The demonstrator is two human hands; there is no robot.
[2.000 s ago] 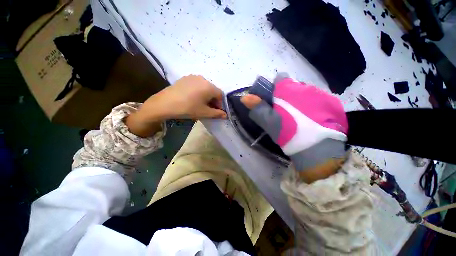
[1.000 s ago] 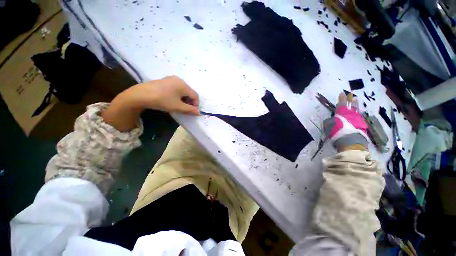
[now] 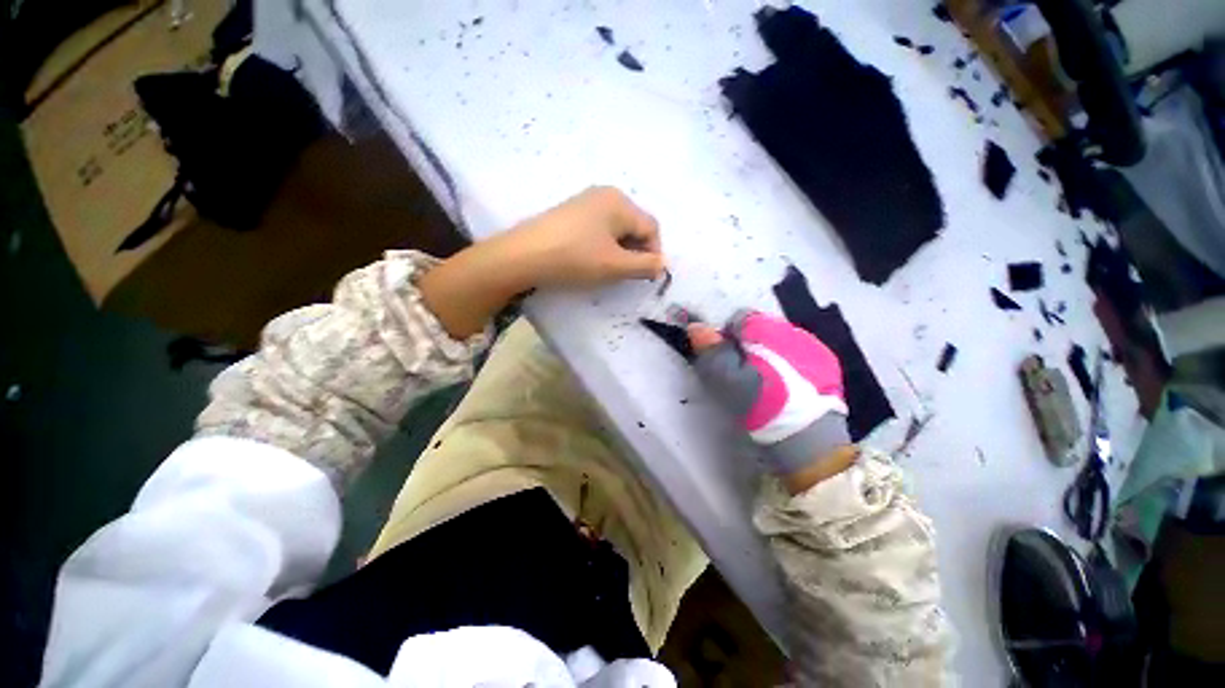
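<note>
A black cut fabric piece [image 3: 860, 366] lies near the table's front edge, partly under my right hand. Its narrow end [image 3: 668, 336] points towards my left hand. My left hand [image 3: 584, 242], bare, pinches a short dark end of tape [image 3: 664, 282] just above the table, apart from the piece. My right hand [image 3: 779, 376], in a pink, white and grey half-finger glove, is over the piece with its fingers closed. A small greyish tip at its fingertips looks like the thread snips [image 3: 680, 313]; the rest is hidden.
The iron [image 3: 1041, 605] stands at the lower right. Scissors [image 3: 1091, 491] and an oblong block [image 3: 1051, 410] lie at right. A larger black stack [image 3: 846, 148] lies farther back, with offcuts [image 3: 997, 169] around. A cardboard box [image 3: 101, 161] is at left.
The iron has left my right hand. That hand reached to the snips at right, then came back over the piece's narrow end. The tape between left hand and piece no longer shows joined.
</note>
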